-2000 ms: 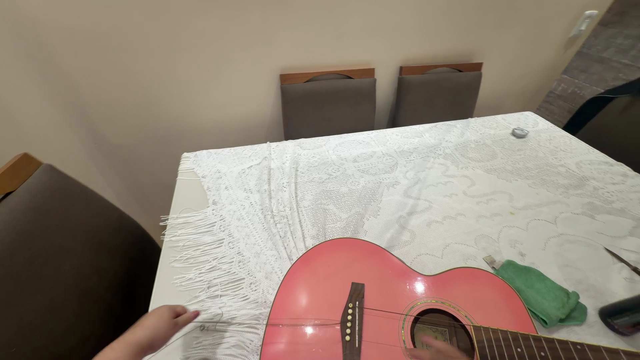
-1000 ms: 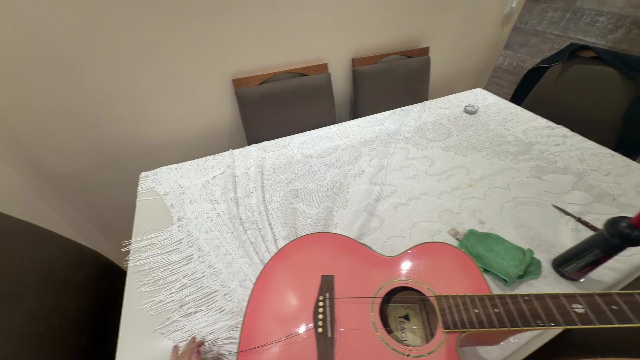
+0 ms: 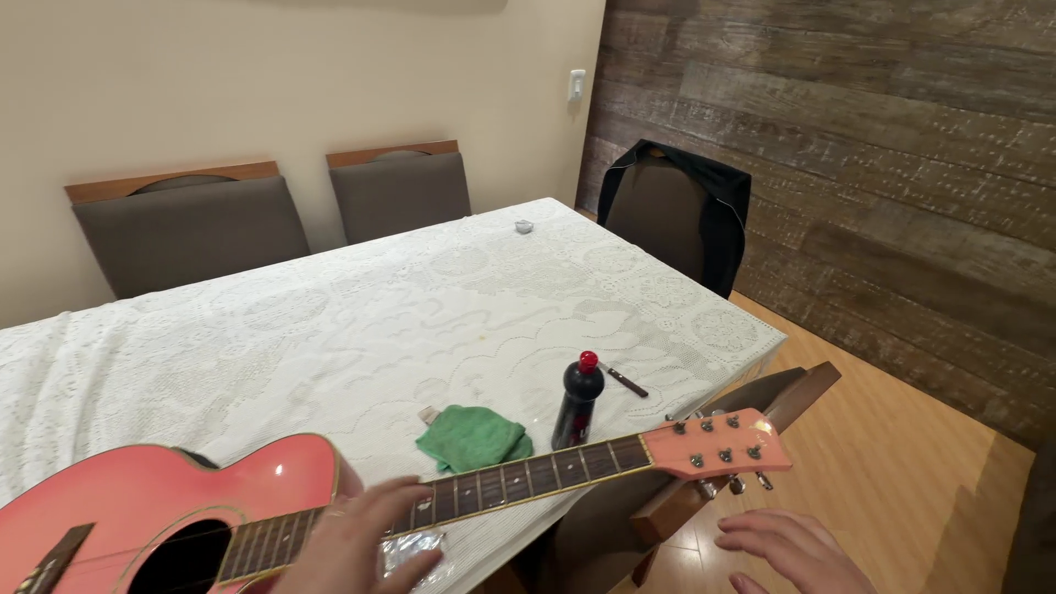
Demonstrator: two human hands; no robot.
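Observation:
A pink acoustic guitar (image 3: 247,470) lies face up along the near side of the table, its neck (image 3: 528,480) running right to the pink headstock (image 3: 726,444) with metal tuning pegs. Over the lower part of the neck is my left hand (image 3: 363,536), fingers spread; whether it touches the strings I cannot tell. Below the headstock, my right hand (image 3: 792,553) is apart from the guitar with its fingers spread and nothing in it. A clear plastic packet (image 3: 417,554) shows under my left hand. Only a thin string or so is visible over the soundhole (image 3: 183,561).
A green cloth (image 3: 472,437), a dark bottle with a red cap (image 3: 577,404) and a dark-handled knife (image 3: 627,381) lie or stand behind the neck. The table wears a white lace cloth (image 3: 371,330). A chair (image 3: 660,503) is under the headstock; a small object (image 3: 524,226) sits farther back.
The view has swung right, bringing the headstock into sight. My left hand, at the lower left by the fringe one second ago, is now over the neck. My right hand has come into view.

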